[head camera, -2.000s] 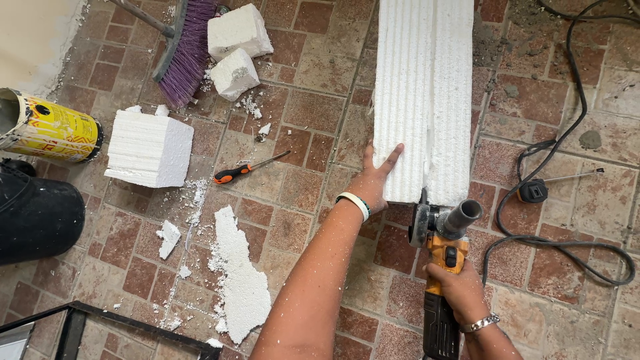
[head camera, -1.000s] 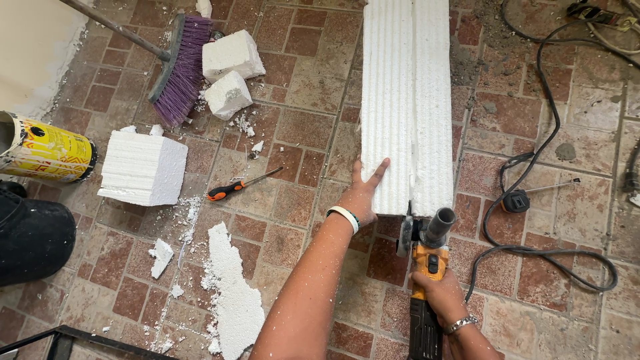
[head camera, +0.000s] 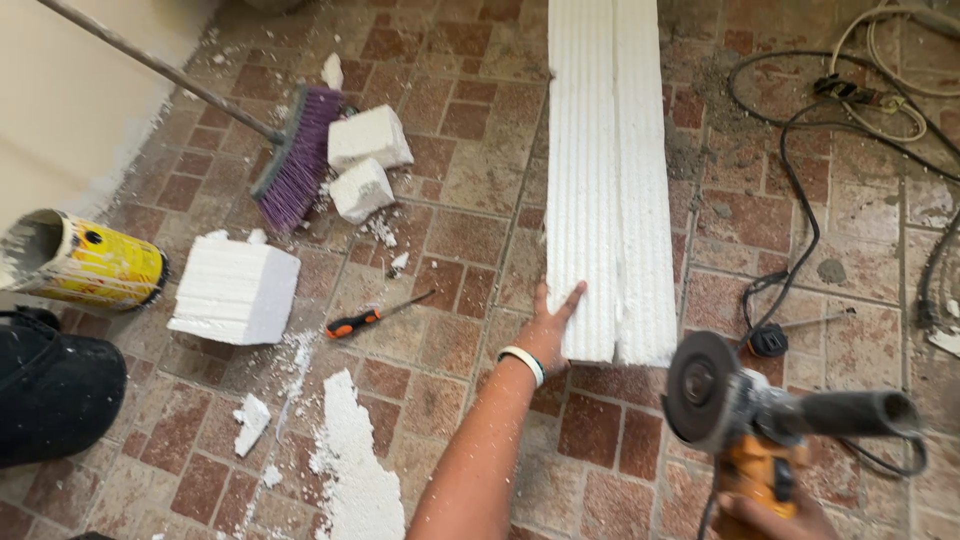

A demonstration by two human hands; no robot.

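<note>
A long white polystyrene foam block (head camera: pixel 585 195) with a grooved face lies on the tiled floor, and a slit runs along its length. My left hand (head camera: pixel 551 330) rests with spread fingers on the near left corner of the block. In my right hand (head camera: pixel 772 517) is an orange and black angle grinder (head camera: pixel 757 457), raised right of the block's near end. Its dark disc (head camera: pixel 699 386) faces the block and is apart from it. Part of the right hand is cut off by the lower edge.
Left of the block lie a screwdriver (head camera: pixel 379 313), foam chunks (head camera: pixel 236 289), a thin foam slab (head camera: pixel 356 465), a purple broom (head camera: pixel 304 161), a yellow bucket (head camera: pixel 97 262) and a black container (head camera: pixel 60 390). Cables (head camera: pixel 799 180) and a black plug (head camera: pixel 769 341) lie at right.
The grinder, at the block's near end one second ago, has moved right and away from it in my right hand. The slit shows at that end. My left hand stays on the block.
</note>
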